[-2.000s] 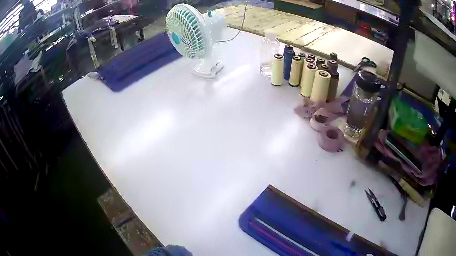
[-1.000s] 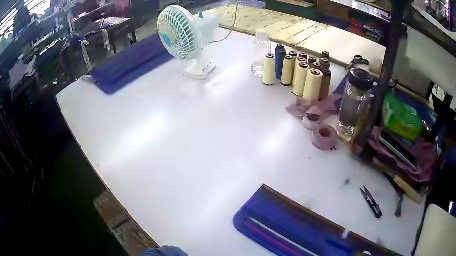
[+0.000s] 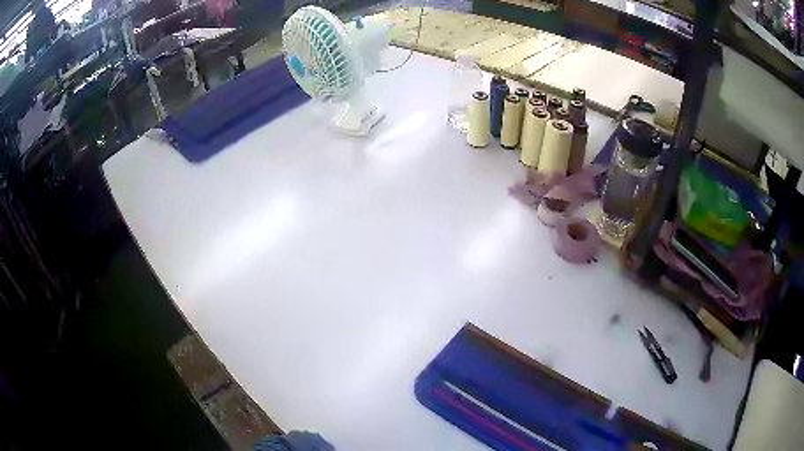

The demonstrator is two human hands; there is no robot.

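Observation:
A shiny blue sewing template (image 3: 520,396) lies on the white worktable (image 3: 335,264) at the bottom of the view, cut off by the lower edge. It has a brown strip along its far edge, a small white notch, and pink and white lines along its slots. Small black thread snips (image 3: 658,355) lie open to its right. Neither of my hands can be made out. A bit of blue-grey fabric (image 3: 295,441) shows at the bottom edge; I cannot tell what it belongs to.
A white fan (image 3: 331,66) stands at the back beside a dark blue flat stack (image 3: 234,114). Thread cones (image 3: 532,132), pink tape rolls (image 3: 576,240) and a bottle (image 3: 628,181) stand at the right. A rack holds a green packet (image 3: 712,210). A cream surface (image 3: 776,410) is at lower right.
The view has shifted slightly, first one way and then a little back. The things on the table have not visibly moved relative to each other.

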